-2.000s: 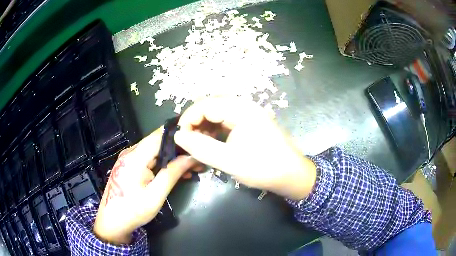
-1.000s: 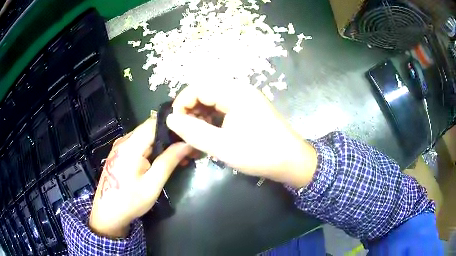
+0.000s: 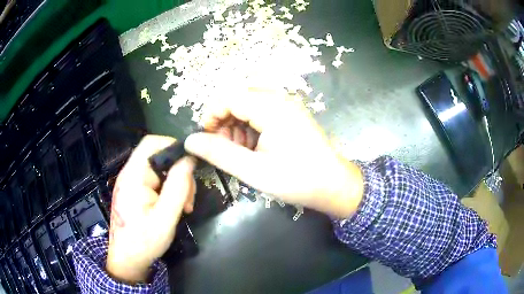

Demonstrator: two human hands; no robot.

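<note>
A small black part (image 3: 168, 157) is held between my two bare hands at the centre left. My left hand (image 3: 146, 201) grips its left end between thumb and fingers. My right hand (image 3: 276, 155) has its thumb and fingertips at the part's right end, partly hiding it. A large loose pile of small pale pieces (image 3: 241, 57) lies beyond my hands. A smaller group of mixed small pieces (image 3: 267, 201) lies just below my right hand, partly covered by it.
A glossy black pocketed tray (image 3: 72, 149) stands at left. A smartphone (image 3: 445, 106) and a thin pale cable (image 3: 490, 143) lie at right. A round black fan (image 3: 445, 31) is beside a cardboard box (image 3: 390, 20) at upper right. A green raised strip (image 3: 138, 11) runs behind.
The black part has turned from upright to nearly level between my hands. My left hand has shifted slightly, uncovering more of the small mixed pieces below my right hand.
</note>
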